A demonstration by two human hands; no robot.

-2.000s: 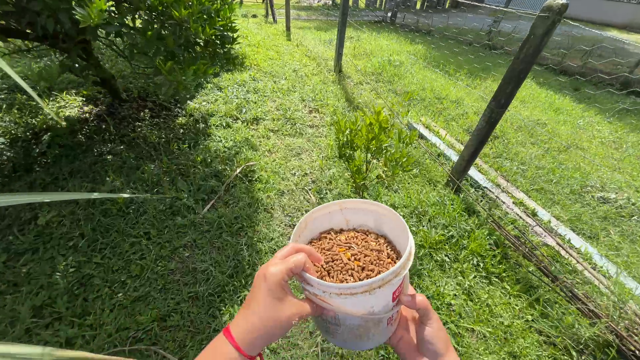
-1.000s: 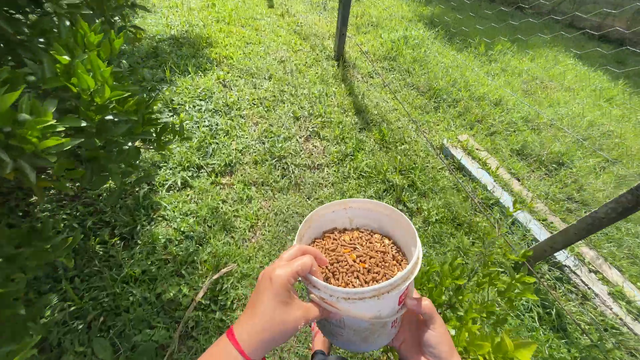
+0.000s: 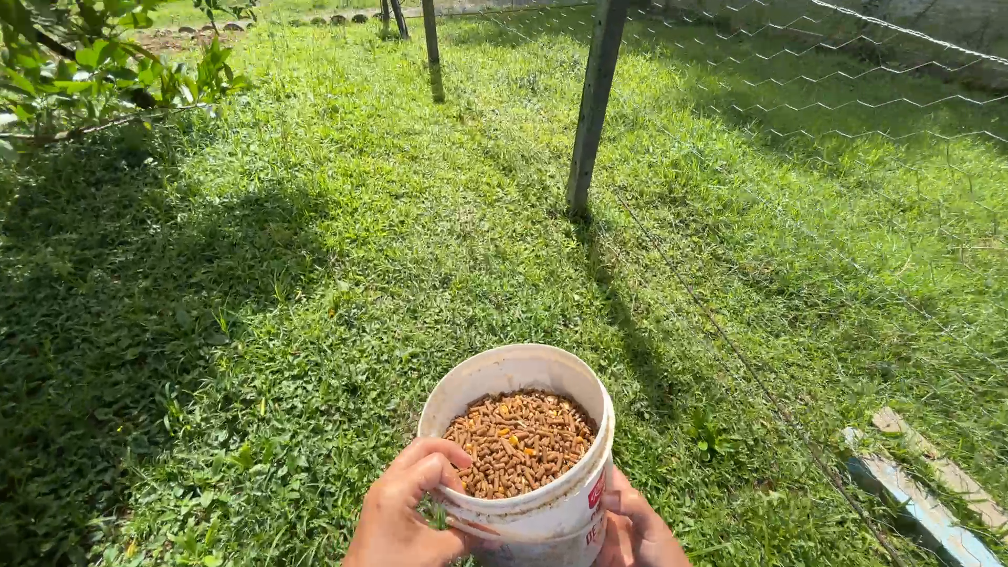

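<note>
At the bottom middle, a white plastic bucket (image 3: 535, 520) with red printing is held upright between both hands. Brown feed pellets (image 3: 524, 449) mixed with yellow pieces, which look like corn, lie inside below the rim. My left hand (image 3: 417, 504) grips the near left side, its fingers hooked over the rim and its thumb on the outside. Against the right side of the bucket rests my right hand (image 3: 634, 528), partly hidden behind the wall.
A fence post (image 3: 594, 110) stands ahead to the right, with wire mesh (image 3: 850, 87) beyond it and a low wire along the grass. Weathered boards (image 3: 913, 496) lie at the lower right. Leafy branches (image 3: 102, 71) hang at the upper left; more posts stand farther off.
The view has moved forward along the fence and tilted up. The near post and shrub at the right have left the view, and the boards now lie at the lower right. Both hands still hold the bucket.
</note>
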